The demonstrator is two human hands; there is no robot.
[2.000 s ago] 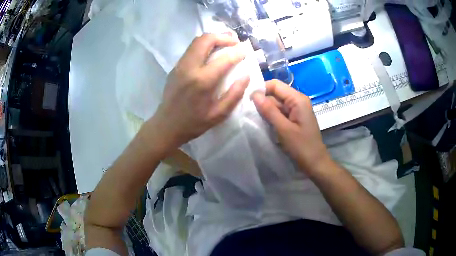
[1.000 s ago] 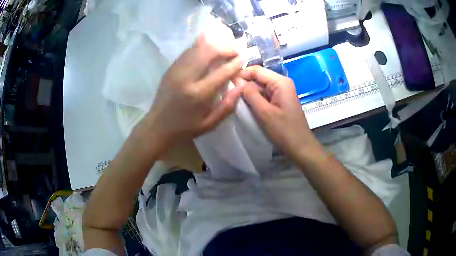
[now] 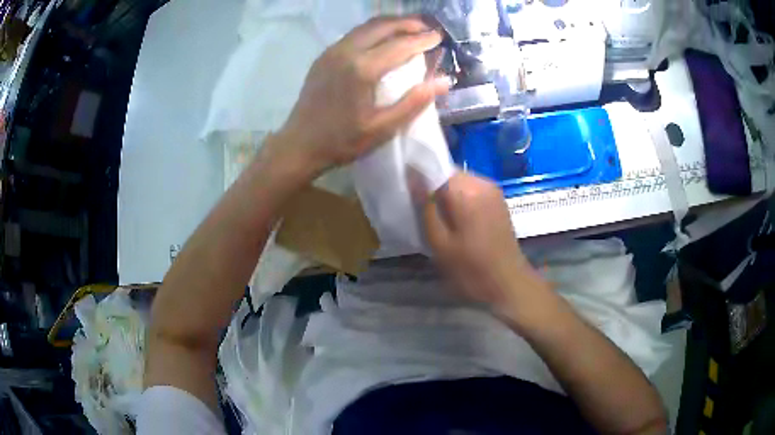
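A white garment piece (image 3: 393,200) lies between my hands in front of the overlock machine (image 3: 557,64). My left hand (image 3: 357,98) presses on and grips the cloth beside the lit needle area, with thumb and fingers around it. My right hand (image 3: 467,229), a little blurred, pinches the cloth's right edge lower down, near the table's front edge. The needle area is partly hidden by my left hand. A tan piece (image 3: 327,229) shows below my left wrist. More thin white cloth (image 3: 263,85) spreads on the table behind my left forearm.
A blue plastic tray (image 3: 552,153) sits beside the needle area, behind the printed ruler (image 3: 595,197). A dark purple slab (image 3: 719,123) and white strips (image 3: 671,174) are at the right. Stacked white pieces (image 3: 476,323) cover the lap. A yellow-framed basket (image 3: 66,316) is lower left.
My right hand has moved down, away from the needle, drawing the cloth edge toward me. My left hand stays near the needle. More of the tan piece and blue tray shows.
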